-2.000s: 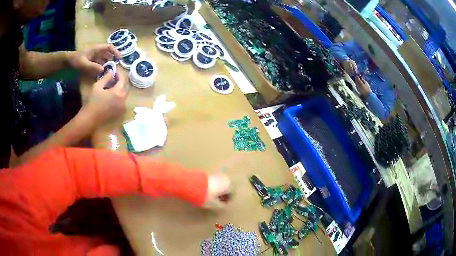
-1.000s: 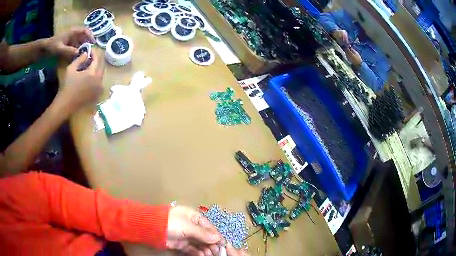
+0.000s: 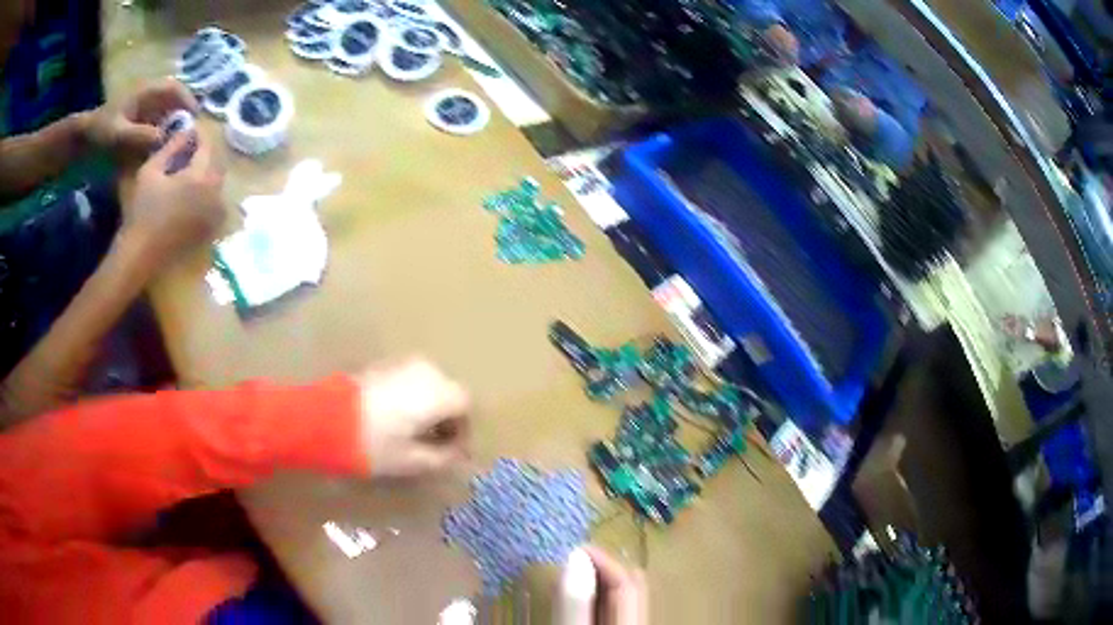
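My left hand (image 3: pixel 415 421), in an orange sleeve, is blurred over the bench, just above and left of a flat pile of small blue-grey parts (image 3: pixel 519 519). A dark spot shows at its fingertips; I cannot tell whether it is a held part. My right hand (image 3: pixel 604 588) is cut off by the bottom edge, at the pile's lower right, with a white piece on a fingertip. Its grip is hidden. Green and black circuit boards with thin wires (image 3: pixel 659 427) lie loose right of the pile. A smaller group of lighter green boards (image 3: pixel 532 223) lies further up.
A white glove with green cuff (image 3: pixel 275 250) lies at the left. A neighbour's hands (image 3: pixel 171 165) hold a disc beside stacked round discs (image 3: pixel 259 112). A blue bin (image 3: pixel 745 263) stands along the right edge, with printed sheets beside it. White scraps (image 3: pixel 350 538) lie near my sleeve.
The view has shifted, so bench items appear further up and left. My left hand has moved from the pile's lower edge to above and left of it. My right hand now shows separately at the bottom.
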